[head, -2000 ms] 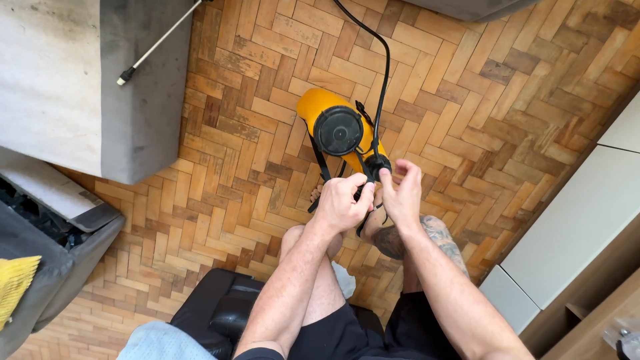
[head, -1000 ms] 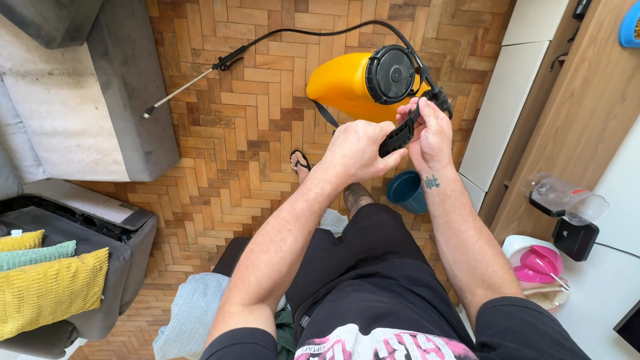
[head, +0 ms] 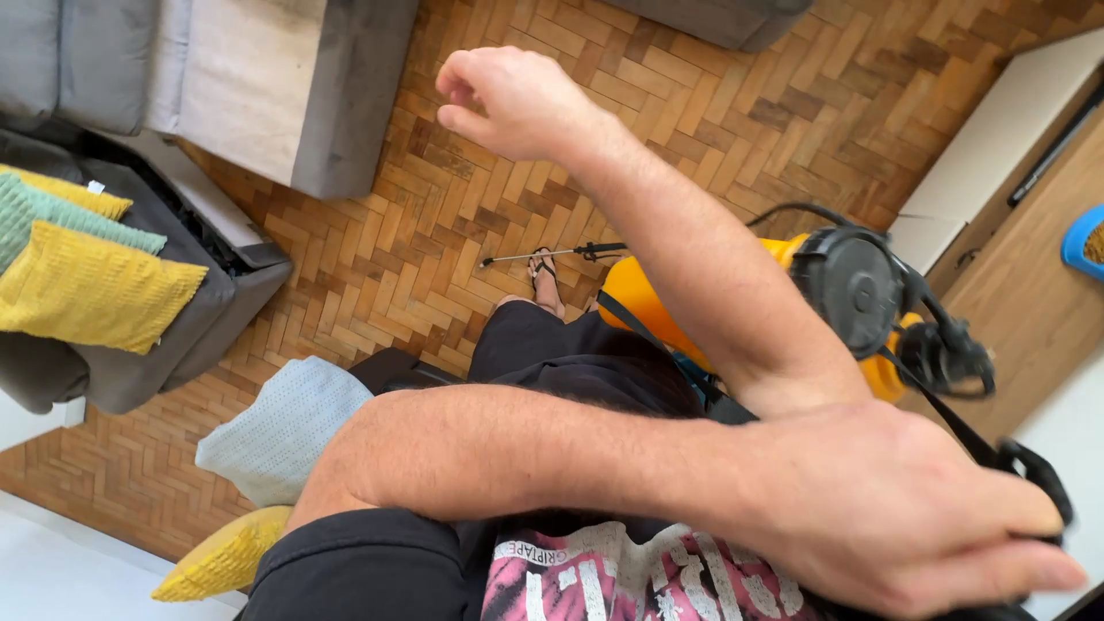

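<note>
A yellow backpack sprayer tank (head: 655, 297) with a black lid (head: 849, 289) is raised at my right side, partly hidden behind my right forearm. My left hand (head: 931, 517) reaches across my body to the right, its fingers closed round a black strap (head: 1026, 466). Bare and loosely curled, with the thumb apart from the fingers, my right hand (head: 509, 103) is stretched forward over the floor. A second black strap (head: 638, 319) runs along the tank near my right elbow. The spray wand (head: 535, 257) points left above a foot in a flip-flop.
A grey sofa (head: 345, 103) with a stained light seat stands at the upper left. Yellow and green cushions (head: 103, 285) lie on another grey piece at the left. A light blue cloth (head: 289, 423) is beside my legs. On the wooden counter (head: 1035, 285) at the right is a blue bowl (head: 1088, 246).
The sprayer has come up from in front of me to my right side. My right hand has let go of its strap and moved forward and left; my left hand has moved right.
</note>
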